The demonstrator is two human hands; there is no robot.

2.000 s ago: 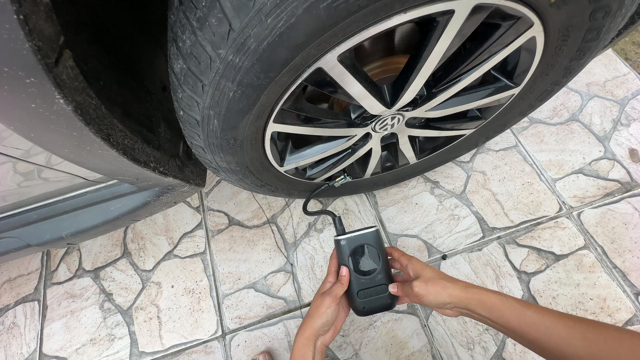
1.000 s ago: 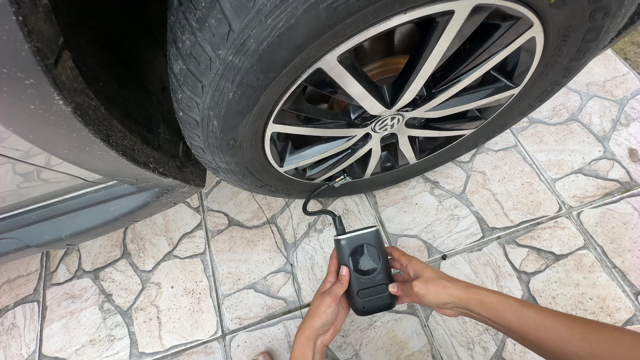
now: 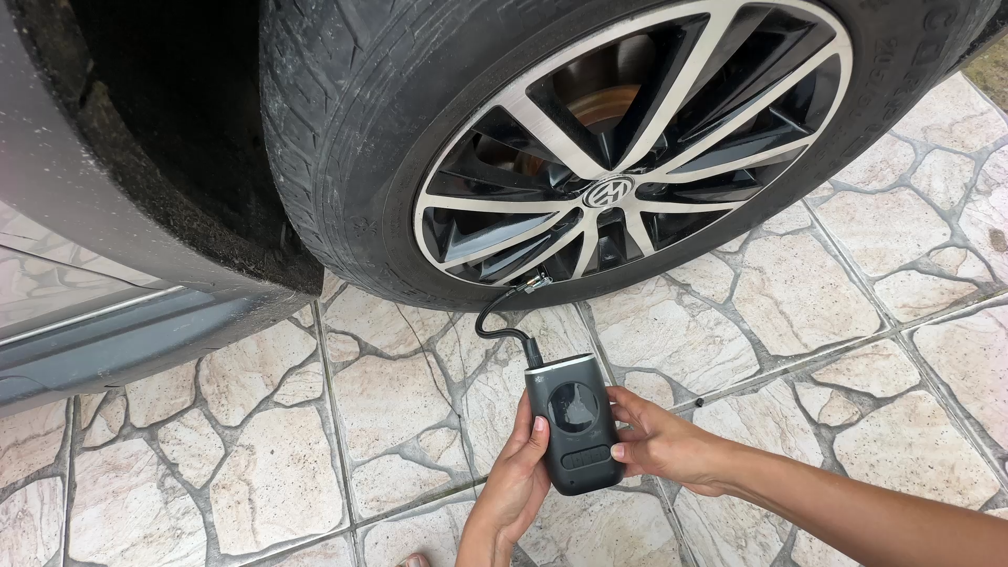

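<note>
A dark grey portable tyre inflator (image 3: pixel 576 449) with a round display and a row of buttons is held upright between both hands. My left hand (image 3: pixel 516 476) grips its left side, thumb on the front edge. My right hand (image 3: pixel 669 445) grips its right side, thumb beside the buttons. From the inflator's top, a short black air hose (image 3: pixel 490 331) curves up to a metal chuck (image 3: pixel 537 282) at the valve on the lower rim of the alloy wheel (image 3: pixel 685 157). The valve stem itself is hidden. The rubber tyre (image 3: pixel 354 157) rests on the paving.
A grey car body panel (image 3: pixel 94 189) and sill (image 3: pixel 142 331) curve along the left, beside the dark wheel arch. Stone-patterned floor tiles (image 3: pixel 276 472) lie below. A small black object, perhaps a valve cap (image 3: pixel 699 402), is on the tiles right of my right hand. A toe shows at the bottom edge.
</note>
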